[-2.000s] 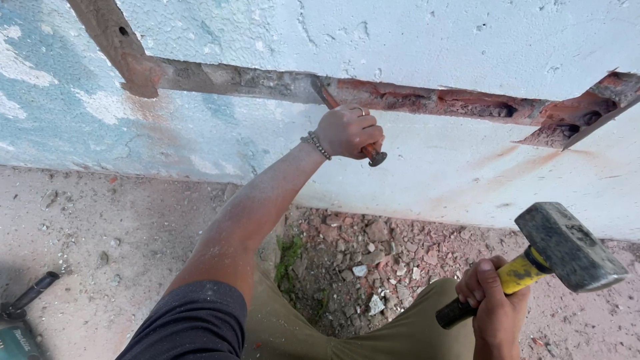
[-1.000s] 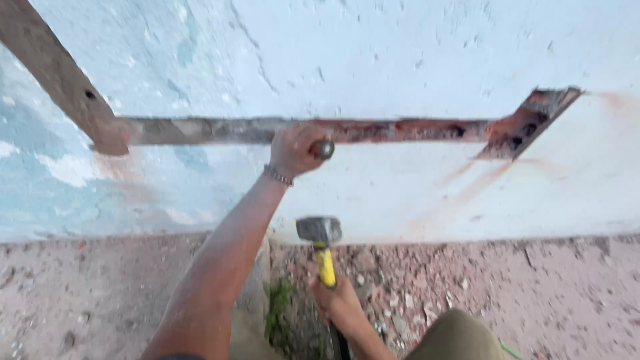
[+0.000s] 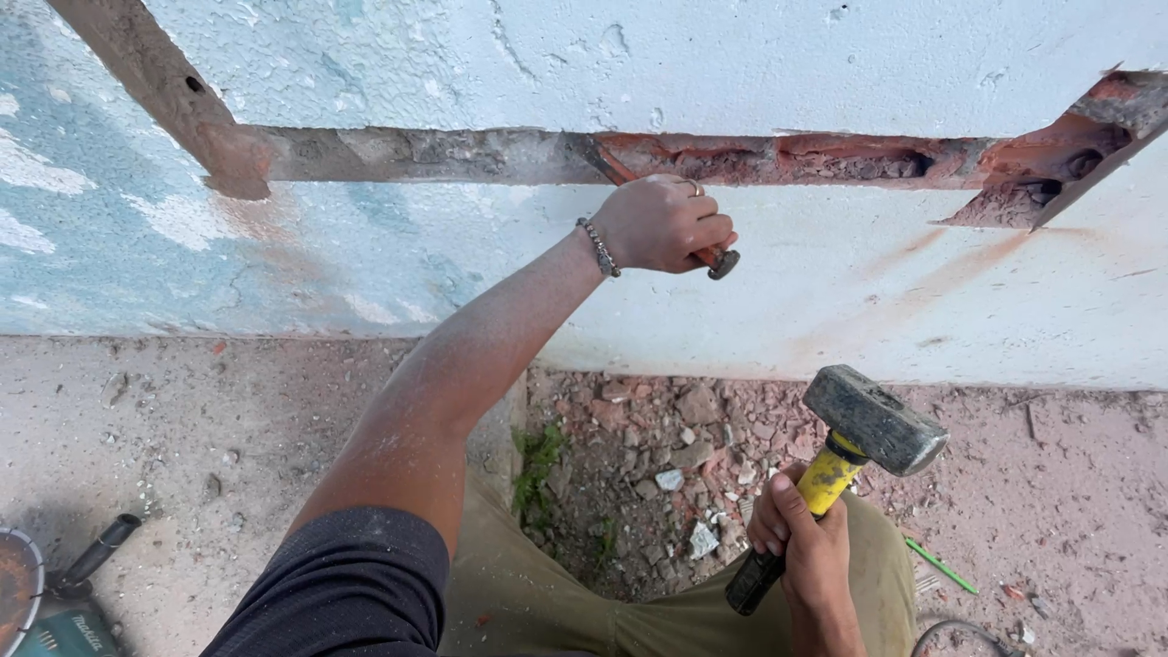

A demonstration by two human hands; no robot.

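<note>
My left hand [image 3: 664, 224] is closed around a cold chisel [image 3: 721, 263], its struck end poking out below my fist. The chisel's tip rests in a long groove [image 3: 411, 155] cut into the painted wall [image 3: 438, 246]; red brick shows along the groove's right part, grey material along its left. My right hand [image 3: 803, 538] grips the yellow and black handle of a club hammer [image 3: 876, 420], lower right of the chisel and apart from it. The hammer's steel head is raised over the ground by my knee.
Broken brick and plaster rubble [image 3: 675, 456] lies at the wall's foot, beside a green weed [image 3: 538, 474]. A teal Makita power tool [image 3: 68, 634] with a disc stands at the lower left. A thin green stick [image 3: 940, 564] lies on the ground at the right.
One second ago the hammer was below my left hand, near the middle; now it is farther right. My left hand keeps hold of the chisel at the groove.
</note>
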